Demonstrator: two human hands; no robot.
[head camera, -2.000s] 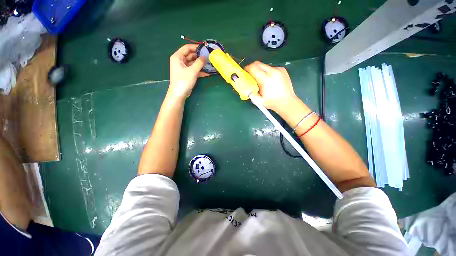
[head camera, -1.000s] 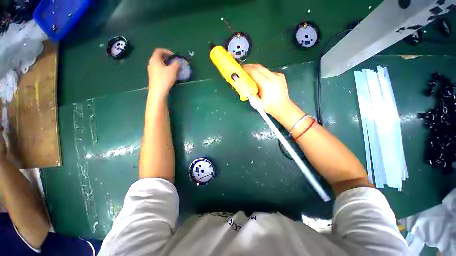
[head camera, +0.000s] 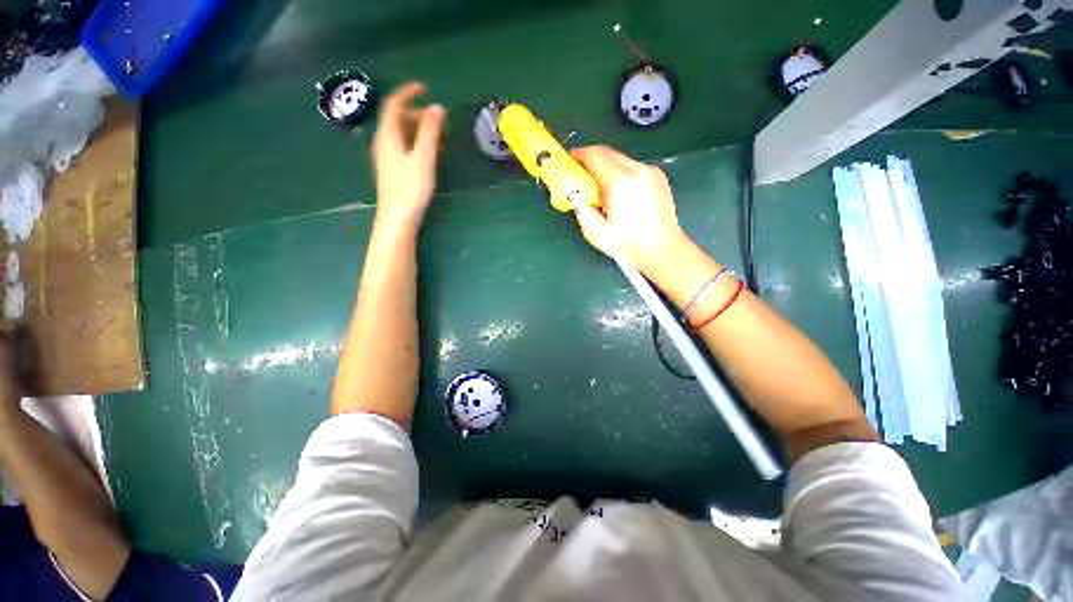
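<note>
My right hand grips the yellow hot glue gun, with a long white glue stick out of its back. The gun's front end is over the edge of a round unit on the green table. My left hand is empty, fingers apart, left of that unit. More round units lie at the upper left, right of the gun, beside the metal upright and near my body.
A bundle of spare glue sticks and a pile of black parts lie at right. A slanted metal upright stands upper right. A blue tray, brown board and another person's arm are at left.
My left hand has let go of the round unit it held and is open. The units along the far side have shifted right. The gun is still in my right hand.
</note>
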